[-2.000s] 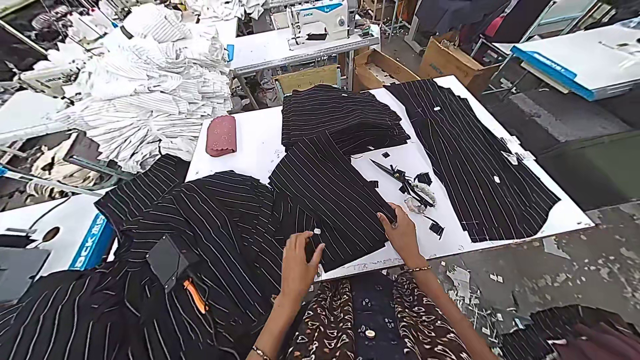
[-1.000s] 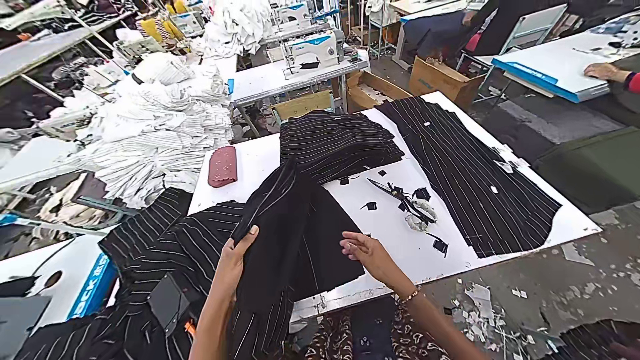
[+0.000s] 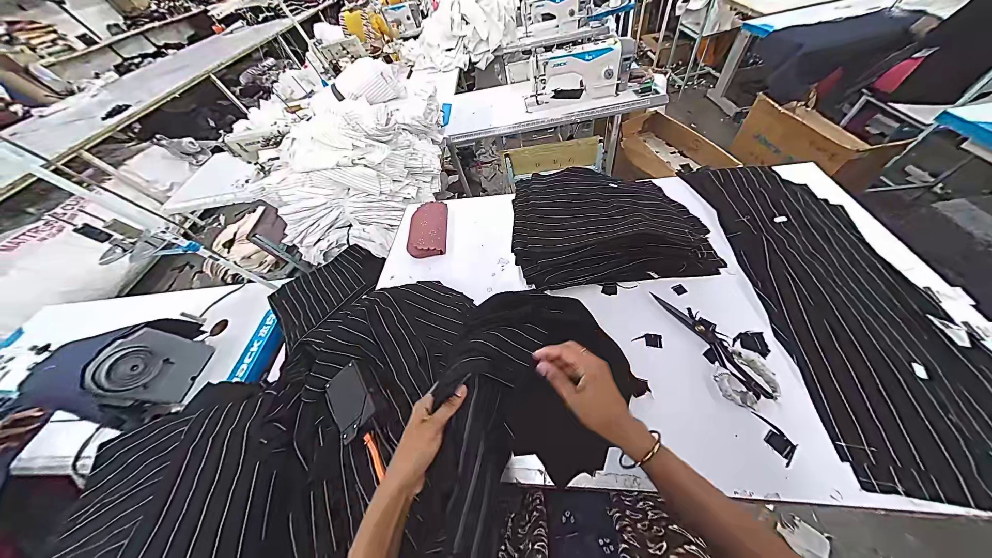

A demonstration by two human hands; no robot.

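Note:
My left hand [image 3: 425, 438] grips an edge of black pinstriped fabric [image 3: 504, 341] at the near side of the white table [image 3: 674, 449]. Just above that cloth's dark underside is my right hand [image 3: 585, 387], fingers slightly curled, holding nothing visible. Behind it lies a stack of pinstriped pieces [image 3: 612, 229]. To the right, fabric shears [image 3: 717, 341] with grey cloth wrapped round the handles lie among small black scraps [image 3: 779, 443]. Long pinstriped panels [image 3: 852, 310] cover the table's right side. A dusty-pink case [image 3: 428, 230] rests at the back left.
Pinstriped cloth [image 3: 194, 465] heaps at the left, bearing a dark phone-like object [image 3: 350, 399] and an orange-handled tool [image 3: 374, 457]. Beyond stand a white garment pile [image 3: 364, 147], a Jack sewing machine [image 3: 585, 70] and cardboard boxes [image 3: 806, 139].
Two seconds ago both hands lay on a flat striped piece. Since then the fabric has been lifted and folded over to the left, showing its dark underside. The right hand now hovers over it.

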